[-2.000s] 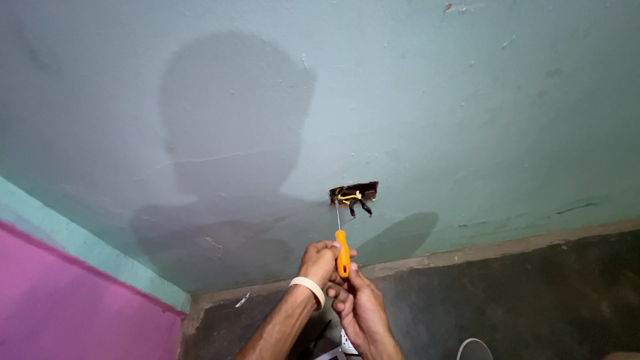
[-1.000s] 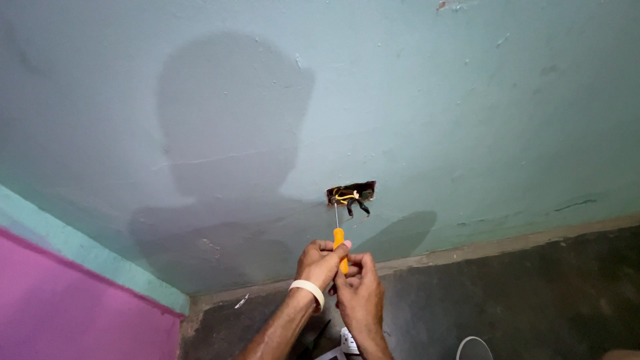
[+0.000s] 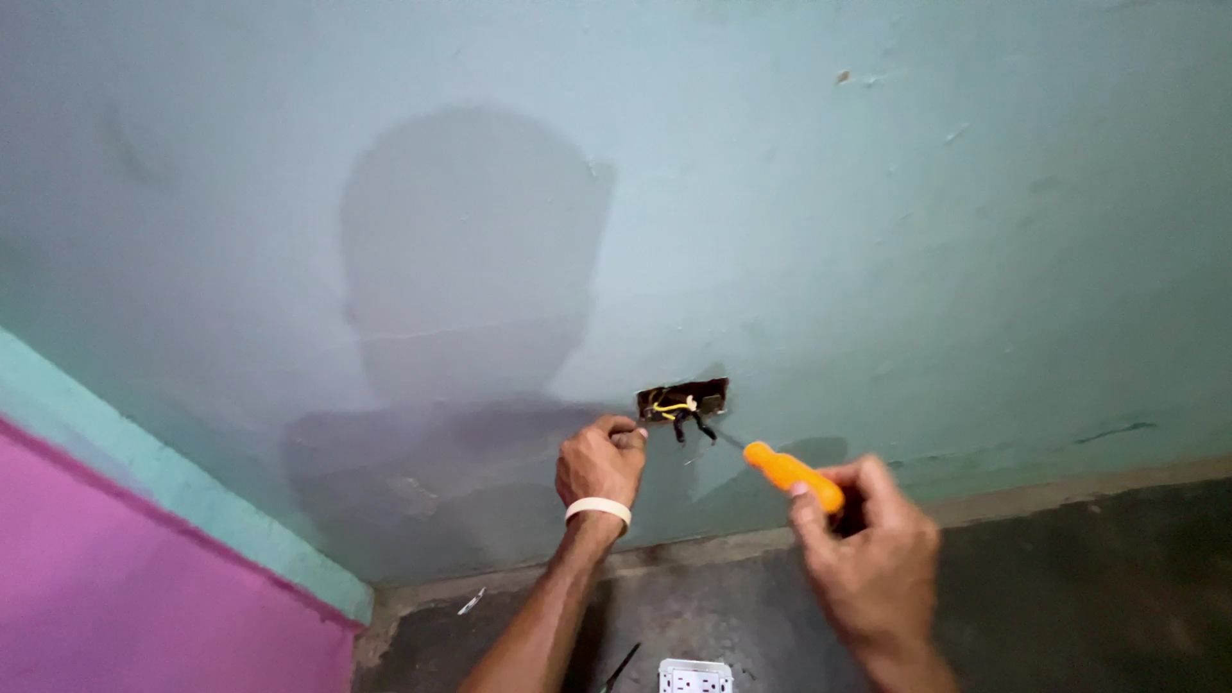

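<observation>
A rectangular wall box [image 3: 717, 397] is recessed in the blue-green wall, with yellow wires [image 3: 667, 407] inside it and black-taped wire ends [image 3: 680, 426] hanging over its lower edge. My left hand [image 3: 602, 464], with a pale wristband, is at the box's lower left corner, thumb and fingertips pinched together; whether something small is between them cannot be made out. My right hand [image 3: 871, 553] holds a screwdriver by its orange handle [image 3: 794, 476], right of and below the box. The thin shaft points up and left toward the black-taped ends.
A white outlet receptacle [image 3: 695, 677] lies on the dark floor [image 3: 1059, 597] at the bottom edge, beside a thin dark object [image 3: 623, 666]. A small white scrap [image 3: 472, 602] lies near the wall's base. A pink and teal wall [image 3: 144, 568] stands at the left.
My right hand has moved right with the screwdriver, which now slants instead of standing nearly upright below the box. My left hand has left the handle and moved up to the box's left corner.
</observation>
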